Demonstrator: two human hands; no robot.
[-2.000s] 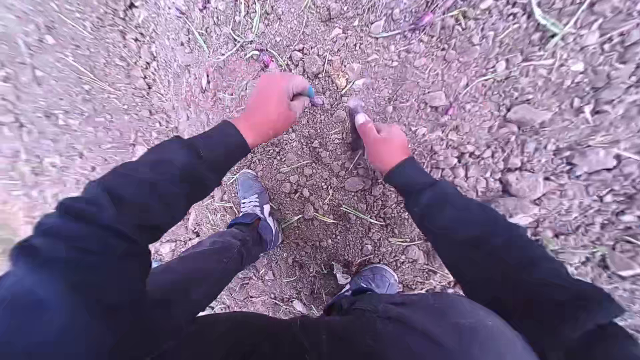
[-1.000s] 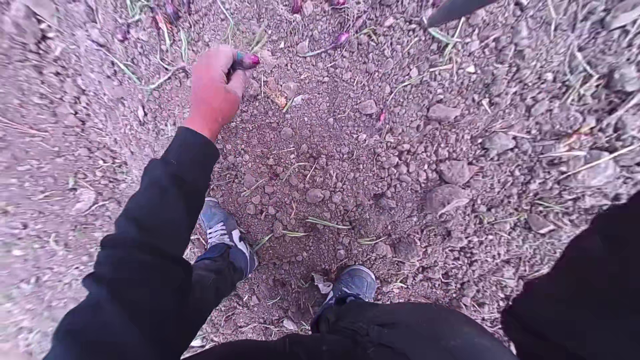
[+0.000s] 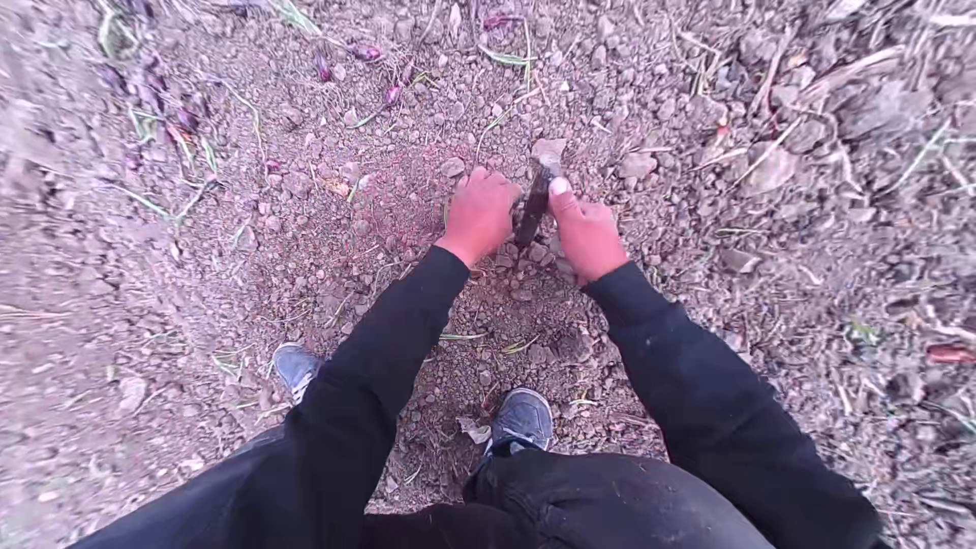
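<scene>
My right hand (image 3: pixel 589 229) grips a short dark tool (image 3: pixel 535 206), its thumb laid near the paler, flat upper end; what kind of tool it is I cannot tell. Just left of the tool, close to it, is my left hand (image 3: pixel 482 210), back upward with the fingers curled. Whether it holds anything is hidden. Above the hands, red onions lie on the soil, among them one small purple-red onion (image 3: pixel 393 95) and another (image 3: pixel 366 52).
A group of purple onions with green tops (image 3: pixel 187 118) lies at the upper left. Clods and stones (image 3: pixel 770 168) with dry stalks cover the right side. My shoes (image 3: pixel 522 418) stand on the loose soil below the hands.
My right hand, out of sight one second ago apart from its sleeve, is back in view with the dark tool. My left hand has moved right, beside it. The purple piece it held is no longer visible.
</scene>
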